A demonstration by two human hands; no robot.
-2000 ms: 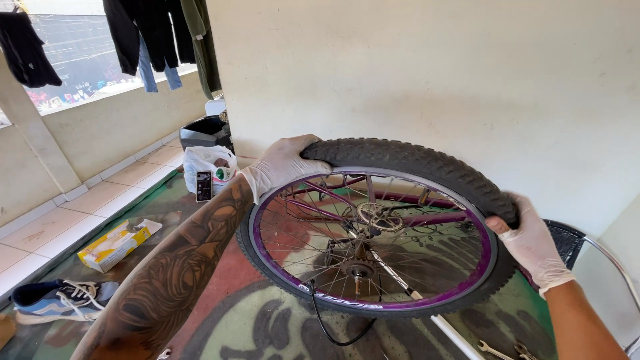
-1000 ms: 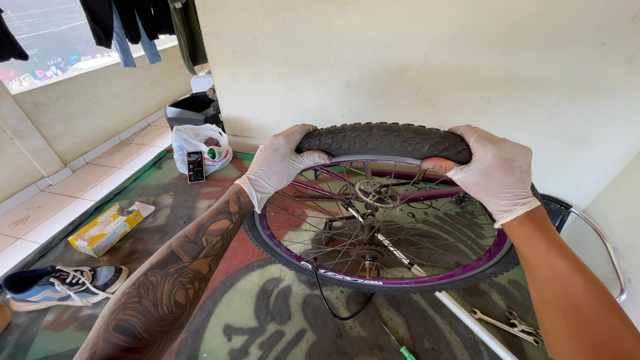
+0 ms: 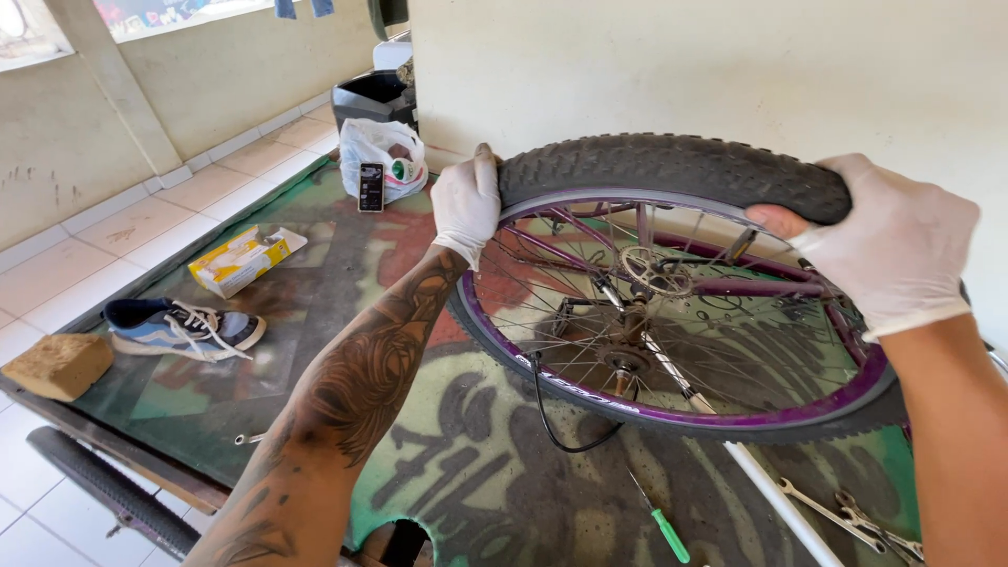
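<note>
A bicycle wheel with a purple rim is held tilted above a painted table. Its knobby black tire bulges over the rim's far edge, where a grey strip of rim shows beneath it. My left hand, in a whitish glove, grips the tire at the upper left. My right hand, in a torn glove with the bare thumb out, grips the tire at the upper right, thumb at its inner edge. Through the spokes a purple bicycle frame and a chainring show. A black cable hangs below the rim.
On the table are a green-handled screwdriver, several wrenches, a sneaker, a yellow glove box, a brick, a phone and a plastic bag. Another tire stands by the near left edge.
My right hand has moved from the wheel's right side to the top, then back rightward along the tire. My left hand stays at the upper left. The view has shifted left.
</note>
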